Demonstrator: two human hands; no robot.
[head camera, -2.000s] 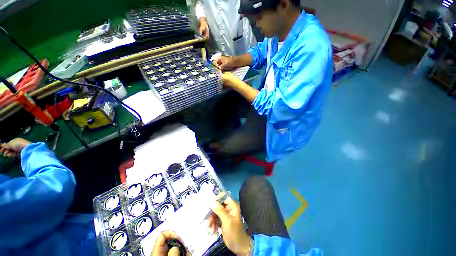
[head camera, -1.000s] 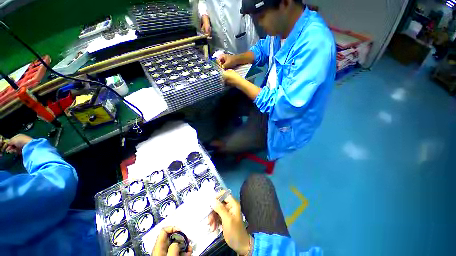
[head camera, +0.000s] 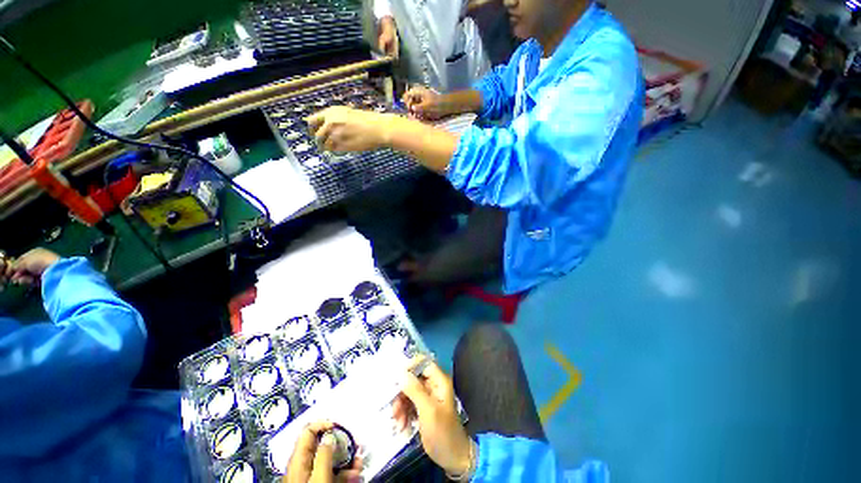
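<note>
My left hand (head camera: 310, 457) holds a round part (head camera: 338, 447) with a dark rim and a paler face, at the bottom of the view. My right hand (head camera: 432, 408) is to its right, fingers bent around a thin, pale tool, possibly tweezers (head camera: 419, 364). Both hands are over a white paper sheet (head camera: 363, 406) on the near part of a clear blister tray (head camera: 194, 373). Silver-white discs with dark curved marks (head camera: 263, 379) sit in its pockets. Two black-topped discs (head camera: 331, 308) are in the far row.
A second white sheet (head camera: 316, 274) lies at the tray's far edge. A co-worker in a blue smock (head camera: 566, 141) sits ahead beside stacked trays (head camera: 349, 179). Another blue sleeve (head camera: 80, 321) is at left. A yellow and black box (head camera: 172, 212) stands on the green bench. My knee (head camera: 493, 377) is right of the tray.
The round part in my left hand has turned from mostly dark to a paler face. My right hand has barely moved. The co-worker ahead has reached an arm over the stacked trays.
</note>
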